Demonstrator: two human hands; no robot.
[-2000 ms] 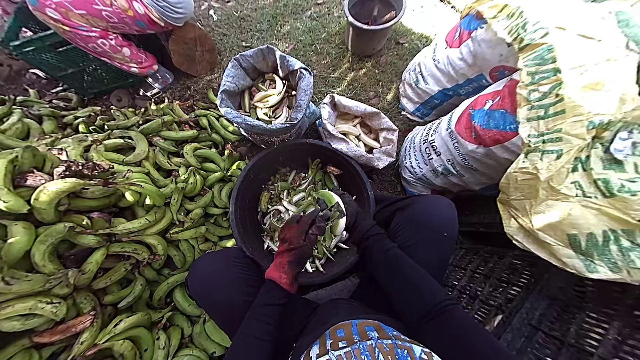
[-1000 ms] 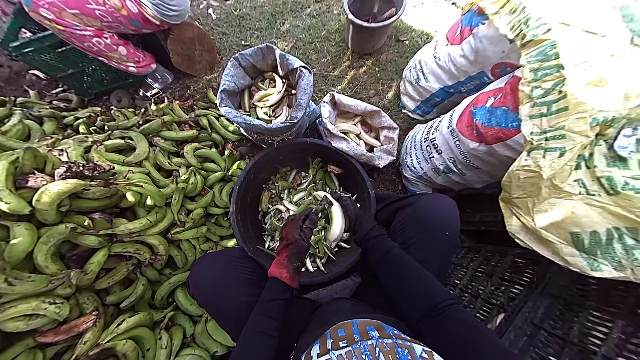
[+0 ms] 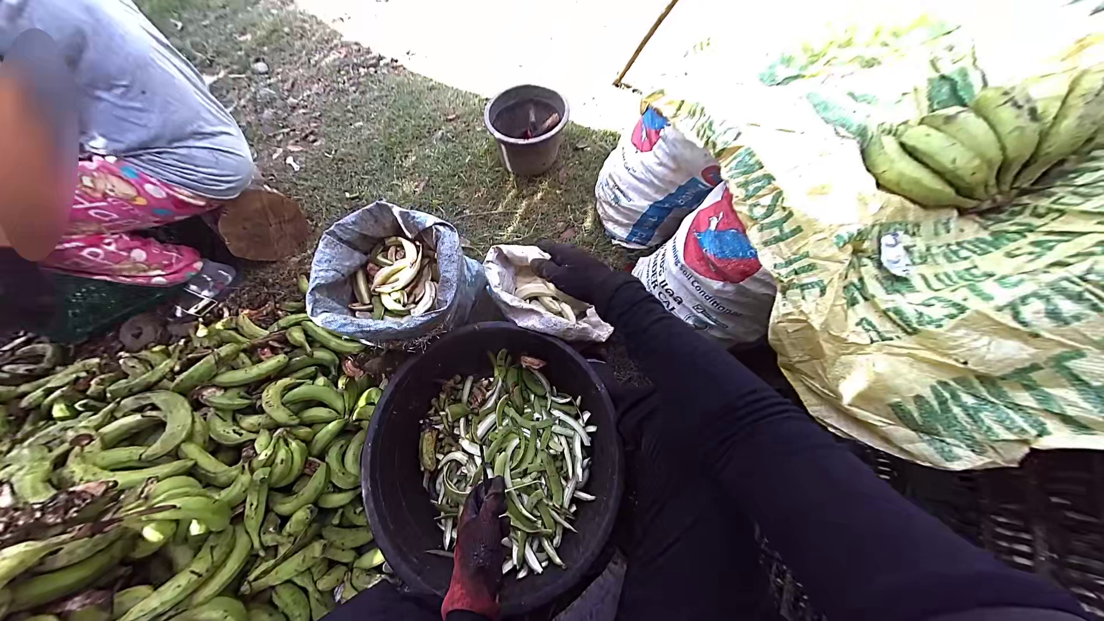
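Note:
A black round tub (image 3: pixel 377 483) holds green and white banana peels (image 3: pixel 517 457). Over its lower part is my left hand (image 3: pixel 479 539) in a red and black glove; whether its fingers hold something cannot be made out. My right hand (image 3: pixel 569 272), in a dark glove, reaches to the small white sack (image 3: pixel 595 328) of peeled bananas (image 3: pixel 543 297); its fingertips are partly hidden at the sack's mouth. Left of that sack stands a blue-grey sack (image 3: pixel 332 285) with more peeled bananas (image 3: pixel 401 280). Unpeeled green bananas (image 3: pixel 216 457) lie heaped left of the tub.
Printed white sacks (image 3: pixel 703 267) stand at the right, beside a yellowish sheet (image 3: pixel 949 345) bearing a green banana bunch (image 3: pixel 957 155). A grey bucket (image 3: pixel 526 129) stands on the grass. Another person (image 3: pixel 155 129) sits at upper left near a wood stump (image 3: pixel 261 224) and green crate (image 3: pixel 103 306).
My right hand has moved from over the tub to the small white sack. The peeled banana seen between my hands is no longer there. The view has shifted, showing more of the other person.

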